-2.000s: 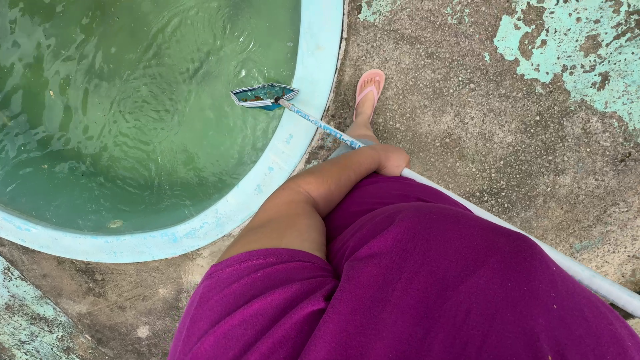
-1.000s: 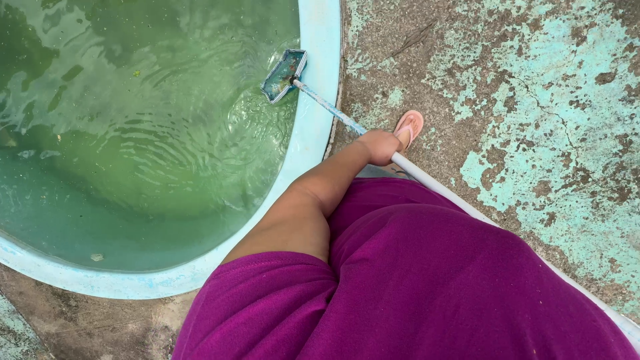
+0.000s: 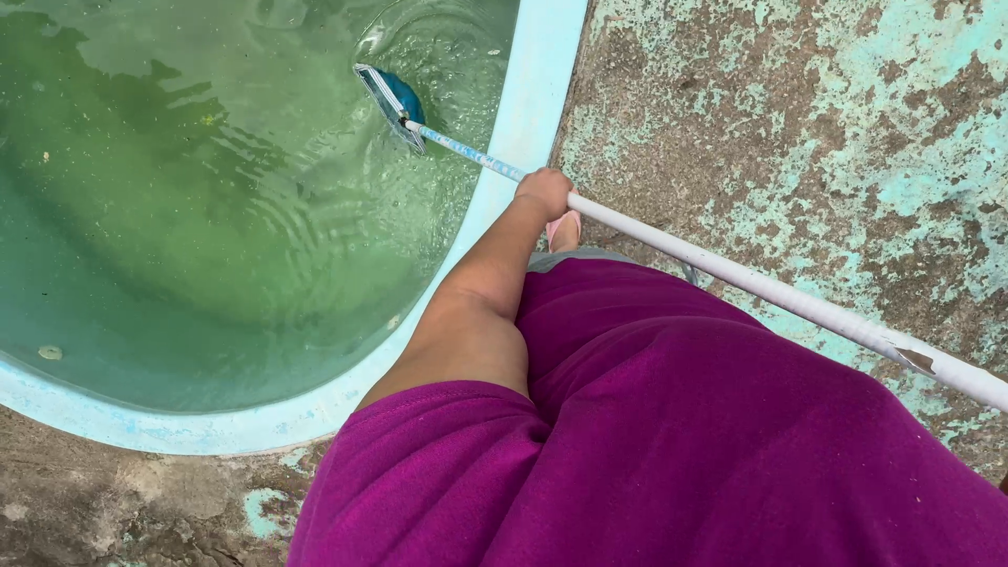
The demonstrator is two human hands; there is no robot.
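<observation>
My left hand [image 3: 545, 193] is closed around the long white pole [image 3: 732, 272] of a pool skimmer net, near the pole's blue-speckled lower section. The skimmer head [image 3: 398, 110], a pale frame with a blue mesh bag, lies tilted at the surface of the green water [image 3: 228, 236], with ripples around it. From my hand the pole slants down to the right across the front of my purple shirt and leaves the view at the right edge. A chipped patch shows on it there. My right hand is out of view.
The pool's light blue rim [image 3: 543, 71] curves below and to the right of the water. Rough concrete [image 3: 654, 118] with peeling turquoise paint lies beyond it. A foot in a pink flip-flop [image 3: 564, 231] stands just outside the rim. A small pale round thing [image 3: 50, 352] is at lower left in the water.
The skimmer head has moved from beside the rim farther out over the pool and now touches the water. My left arm reaches farther forward, still holding the pole.
</observation>
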